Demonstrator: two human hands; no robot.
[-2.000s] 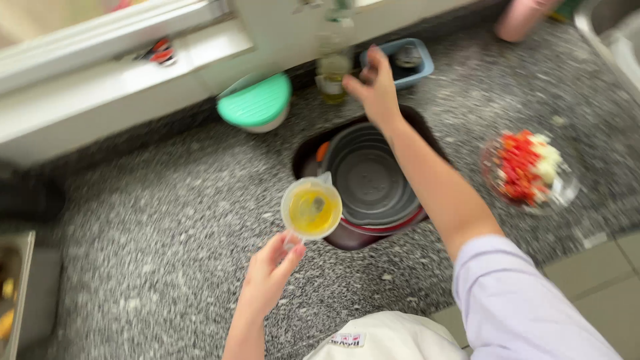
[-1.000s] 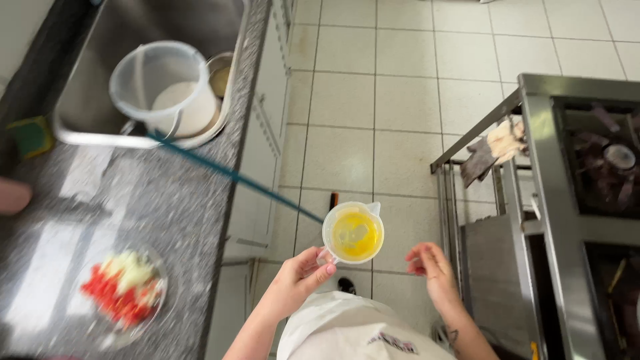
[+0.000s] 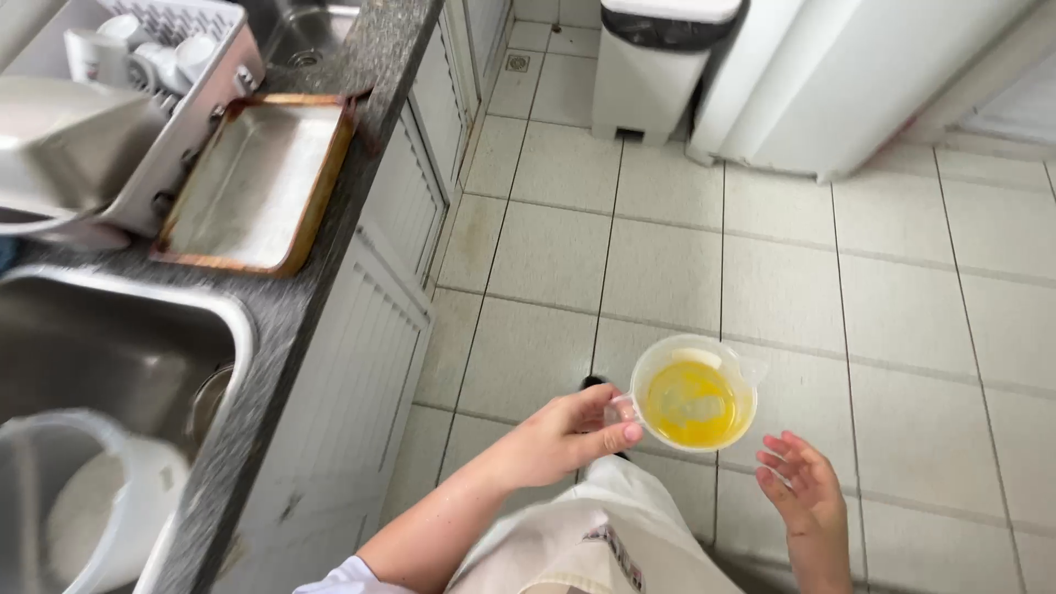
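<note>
My left hand (image 3: 569,433) grips the handle of a translucent plastic measuring jug (image 3: 747,404), held over the tiled floor in front of my white apron. Yellow liquid (image 3: 691,403) lies in the bottom of the jug, and its spout points to the right. My right hand (image 3: 800,478) is a little right of the jug and below it, fingers apart and slightly curled, touching nothing.
Along the left runs a granite counter (image 3: 289,330) with a sink (image 3: 239,330) holding a clear plastic bucket (image 3: 115,495). Beyond are a metal baking pan (image 3: 256,190) and a dish rack (image 3: 177,140) with white cups. A pedal bin (image 3: 643,91) stands ahead, beside a white appliance (image 3: 817,82).
The view has swung from the counter with the chopped vegetables to the floor and sinks. My right hand was near a bottle two seconds ago and is now beside the jug, which stays in my left hand.
</note>
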